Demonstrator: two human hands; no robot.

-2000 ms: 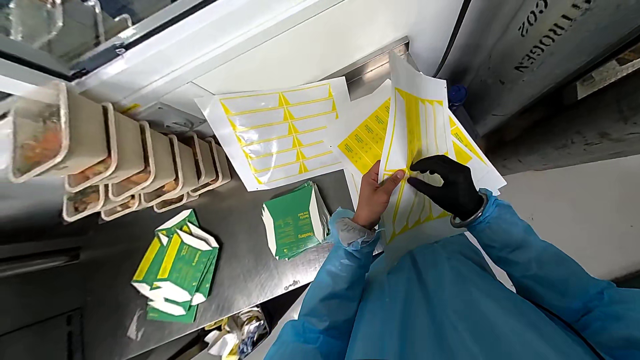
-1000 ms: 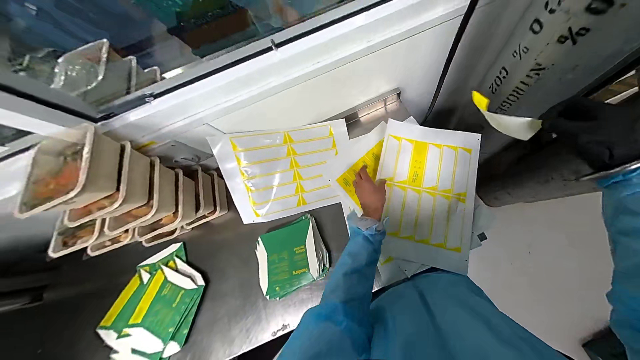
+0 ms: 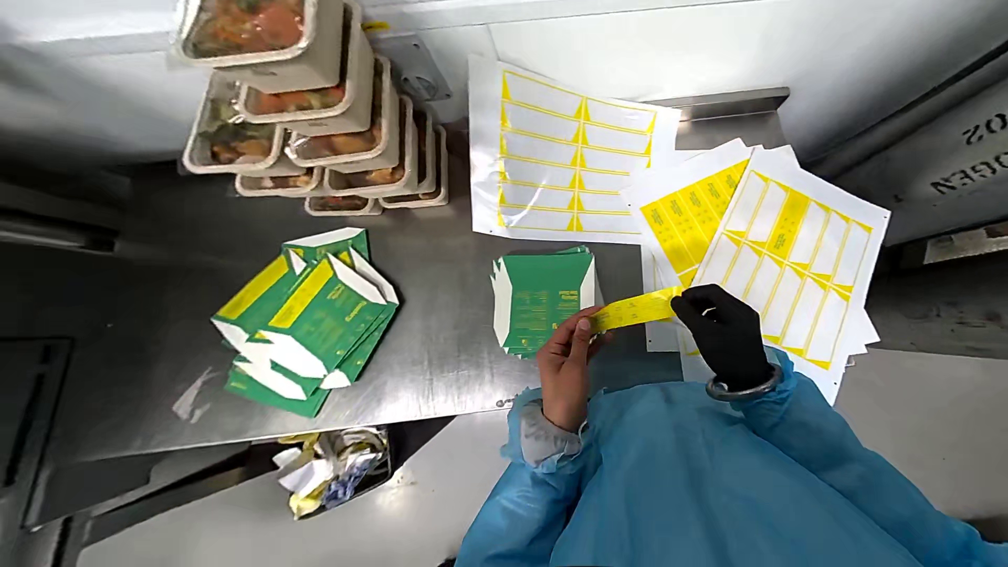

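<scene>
A yellow label strip [image 3: 636,310] is stretched between my hands. My bare left hand [image 3: 568,358] pinches its left end beside a stack of green cardboard sleeves [image 3: 546,299]. My right hand [image 3: 720,331], in a black glove, holds its right end over the label sheets. A sheet of yellow and white labels [image 3: 787,260] lies under and beyond my right hand, overlapping a sheet of yellow labels [image 3: 696,216]. Further left lies a mostly peeled label sheet [image 3: 571,157]. Green sleeves with yellow strips [image 3: 315,315] lie in a loose pile at the left.
Stacked food trays with clear film [image 3: 346,98] stand at the back left of the steel table [image 3: 449,315], against the wall. Below the table's front edge is a bin of crumpled waste [image 3: 339,465]. A large grey cylinder with printed lettering [image 3: 945,157] stands at the right.
My right hand, far right one second ago with a small white and yellow piece, is now back by the sheets. My left hand has moved off the label sheets to the green stack. The view has shifted.
</scene>
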